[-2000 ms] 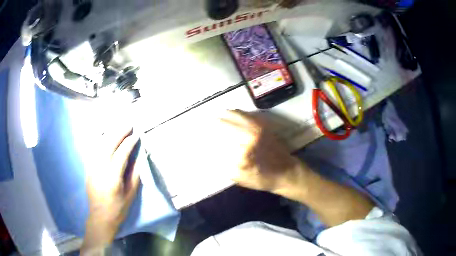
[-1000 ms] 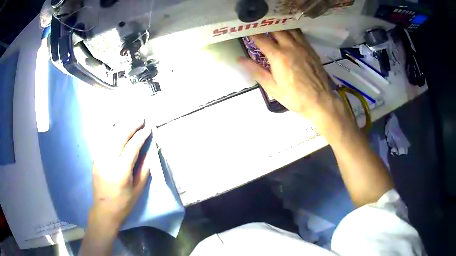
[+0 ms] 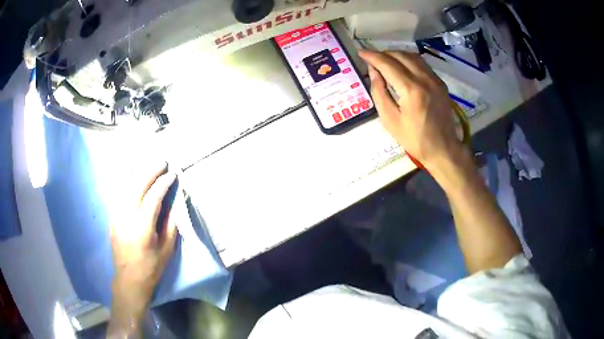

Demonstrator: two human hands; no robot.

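A large light blue fabric piece [image 3: 79, 225] lies left of and below the needle area [image 3: 149, 102], washed out by the lamp. My left hand [image 3: 140, 228] rests flat on it, fingers apart, gripping nothing. A black smartphone [image 3: 328, 83] lies on the table right of the needle, its screen lit with a pink and white page and a dark pop-up. My right hand [image 3: 414, 106] hovers at the phone's right edge, fingers slightly curled, holding nothing. Whether a fingertip touches the phone I cannot tell.
The sewing machine arm [image 3: 199, 40] with red lettering spans the top. Scissors [image 3: 460, 122] are mostly hidden under my right hand and wrist. Pens [image 3: 457, 93] lie beyond them. Cloth scraps [image 3: 523, 152] hang below the right table edge. A darker blue piece [image 3: 8, 165] lies far left.
My right hand first moved from the near table onto the phone, then off to its right side. The phone's screen shows a different page. My left hand stays on the fabric.
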